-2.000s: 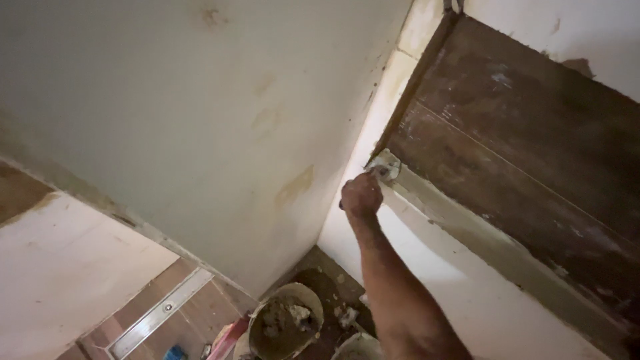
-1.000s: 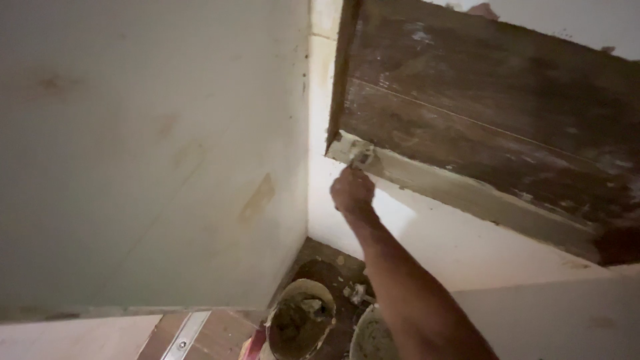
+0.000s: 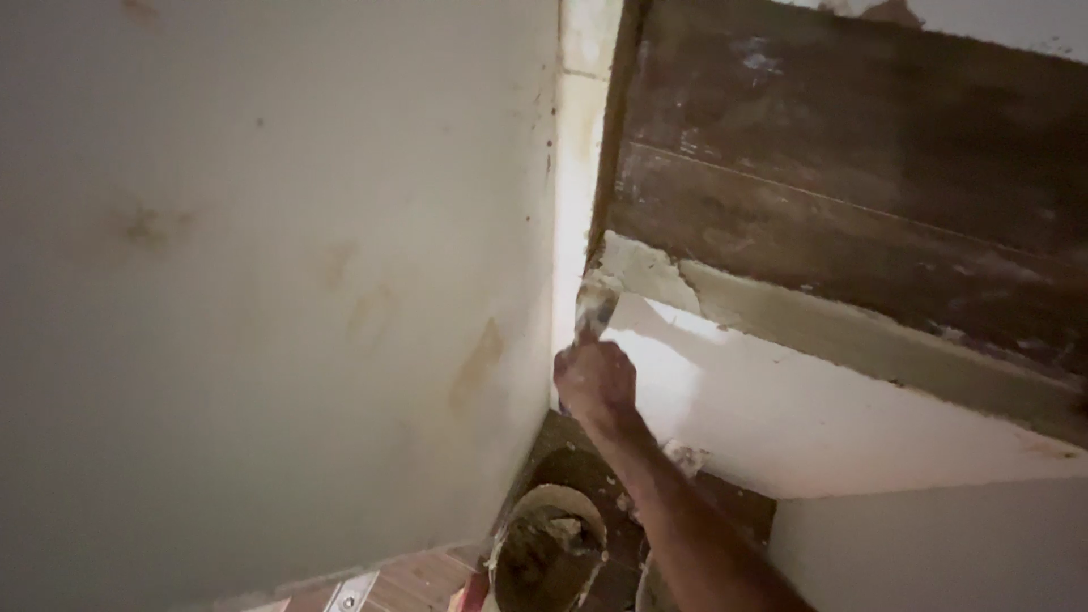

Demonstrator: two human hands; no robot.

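Note:
My right hand (image 3: 595,378) is closed round the handle of a putty knife (image 3: 597,306), its blade smeared with pale filler. The blade is at the left end of a ledge (image 3: 850,340) that edges a dark brown tiled or boarded surface (image 3: 833,144). Wet-looking pale plaster (image 3: 650,270) covers the ledge's left corner, just right of the blade; greyer plaster runs along the rest. My left hand is not in view.
A large stained pale wall or panel (image 3: 297,297) fills the left side. Below stand a plaster-crusted bucket (image 3: 552,552) and part of a second container (image 3: 650,586). A metal strip, perhaps a level (image 3: 350,592), lies at the bottom left, beside a red object (image 3: 470,592).
My right hand and the putty knife have moved from on the ledge to its left corner end. The view has turned.

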